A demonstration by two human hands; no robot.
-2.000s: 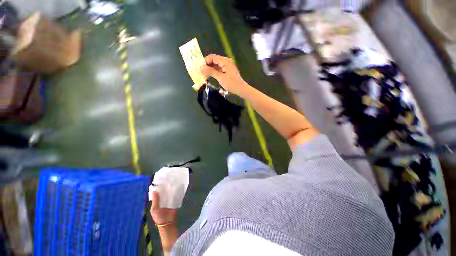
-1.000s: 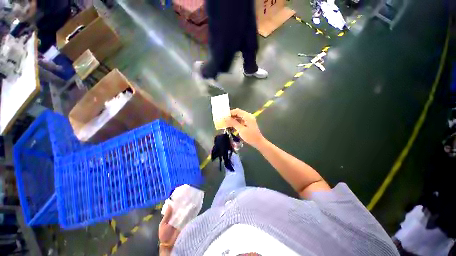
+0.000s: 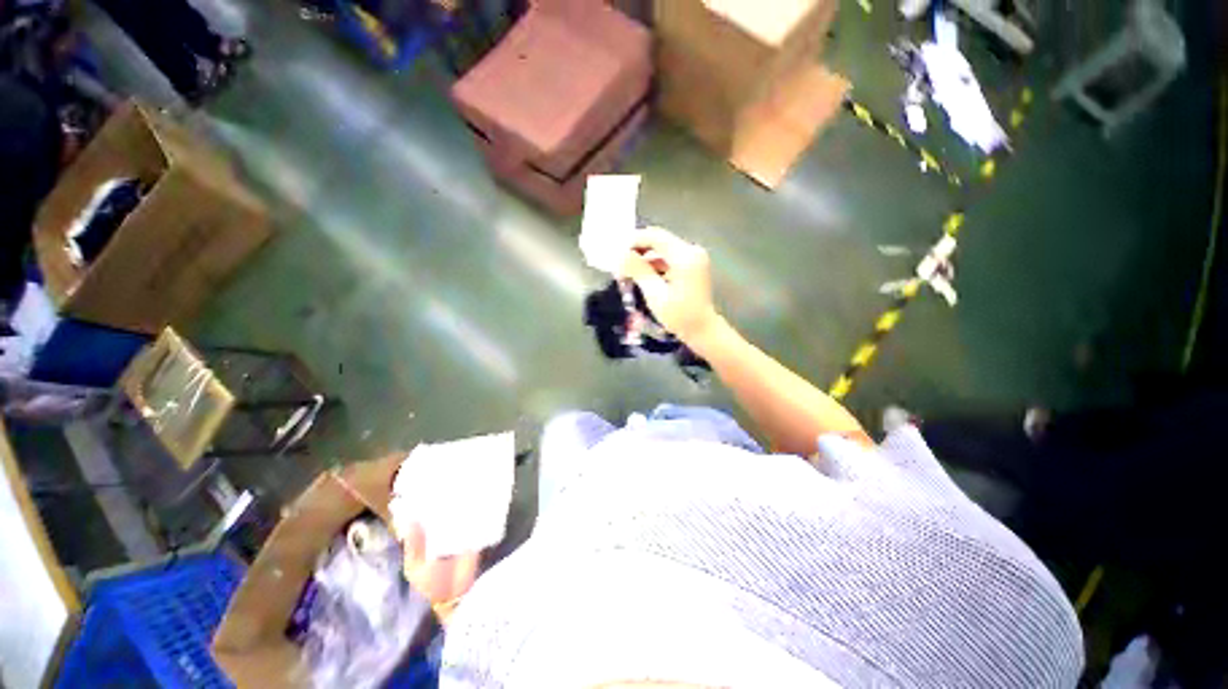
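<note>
My right hand (image 3: 673,285) is held out in front and pinches a small pale card (image 3: 611,222) upright between thumb and fingers. A bundle of short black strips (image 3: 622,320) hangs just below that hand. My left hand (image 3: 438,572) is low at the left, near my body, and holds a white palm-sized piece or stack (image 3: 459,493). Its fingers are partly hidden by the white piece. The picture is somewhat blurred, and writing on the card cannot be read.
An open cardboard box (image 3: 269,592) with clear plastic stands beside my left hand, next to a blue crate (image 3: 168,619). A stool (image 3: 175,397) and another open box (image 3: 189,222) are at left. Reddish-brown boxes (image 3: 559,88) and a light brown box (image 3: 754,67) stand ahead on the green floor.
The view has moved along the floor. The blue crate has slid to the lower left, the boxes ahead are nearer, and the walking person's legs are gone. Both hands still hold their things.
</note>
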